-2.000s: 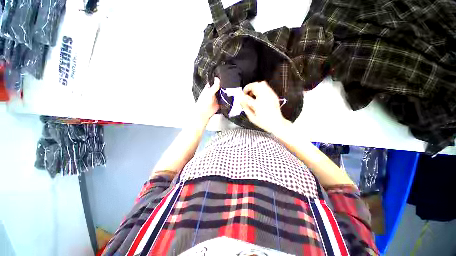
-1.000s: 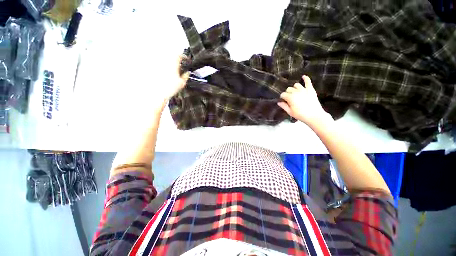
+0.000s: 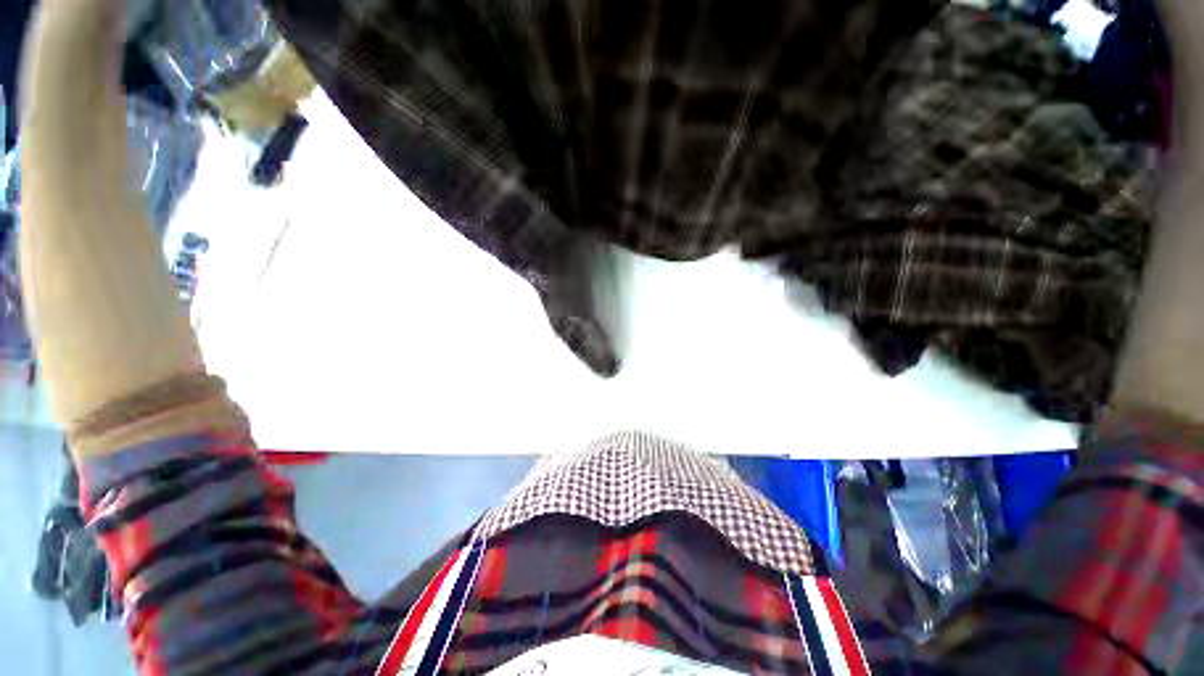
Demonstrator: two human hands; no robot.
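Note:
A dark brown plaid garment hangs spread out over the white tabletop, blurred, its upper part cut off by the top edge of the picture. A narrow strip of the same cloth dangles from its lower edge at the centre. Both my forearms are raised at the far left and far right. My left hand and my right hand are beyond the top edge, so their grip on the garment is hidden.
A rumpled pile of the same plaid lies at the right. Clear plastic packets, a tan item and a short black object are at the upper left. A blue bin is below the table at the right.
The garment has gone from lying bunched on the table to hanging spread and raised. Both arms have moved up and apart, and the hands have left the picture.

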